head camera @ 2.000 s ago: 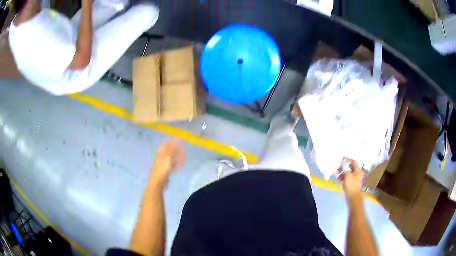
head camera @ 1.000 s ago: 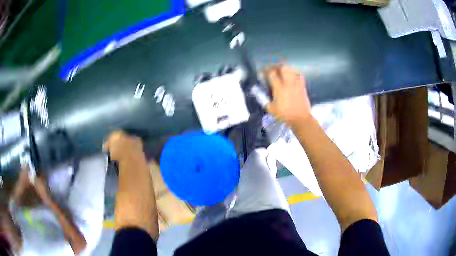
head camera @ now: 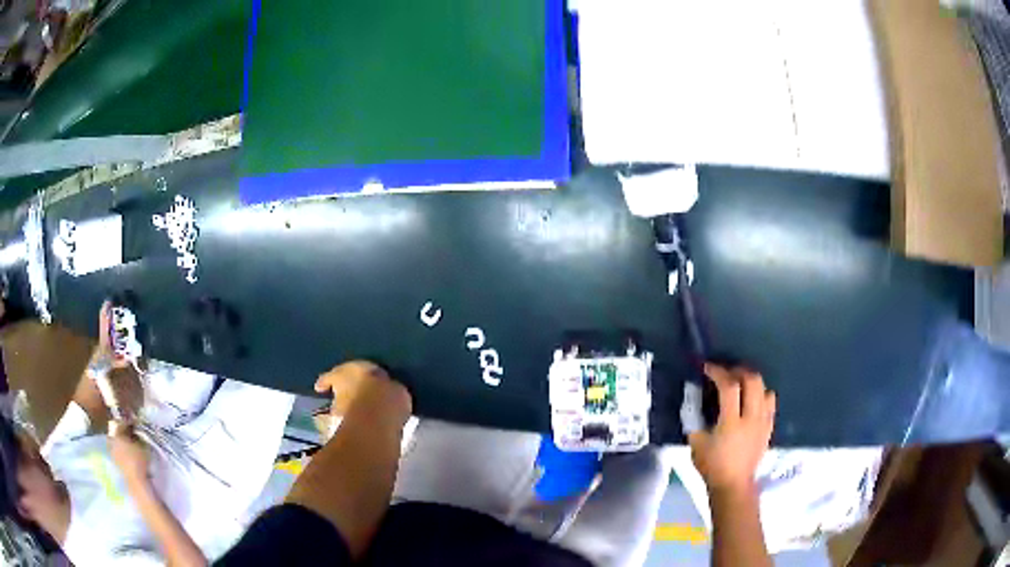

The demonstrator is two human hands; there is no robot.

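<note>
An open white housing (head camera: 601, 423) with a green circuit board (head camera: 599, 388) lies on the dark bench's front edge, with small black parts behind it. A mallet (head camera: 659, 193) with a white head and black handle lies behind and right of it. My right hand (head camera: 735, 421) rests on the bench right of the housing, fingers bent, beside a whitish piece (head camera: 692, 408); whether it grips this is unclear. My left hand (head camera: 371, 393) is at the bench edge, fingers curled and partly hidden. Several white C-shaped clips (head camera: 484, 357) lie between my left hand and the housing.
A blue-edged green board (head camera: 399, 94), a white sheet (head camera: 737, 89) and brown cardboard (head camera: 941, 133) are at the far side. A clip pile (head camera: 179, 235) and dark blocks (head camera: 213, 321) lie left. A neighbouring worker's hands hold a white part (head camera: 124, 332). The blue stool (head camera: 565, 471) is below.
The view has risen from the floor, stool and cartons to the bench. My right hand has left the white bag and is now at the bench, near the housing. My left hand is at the bench edge.
</note>
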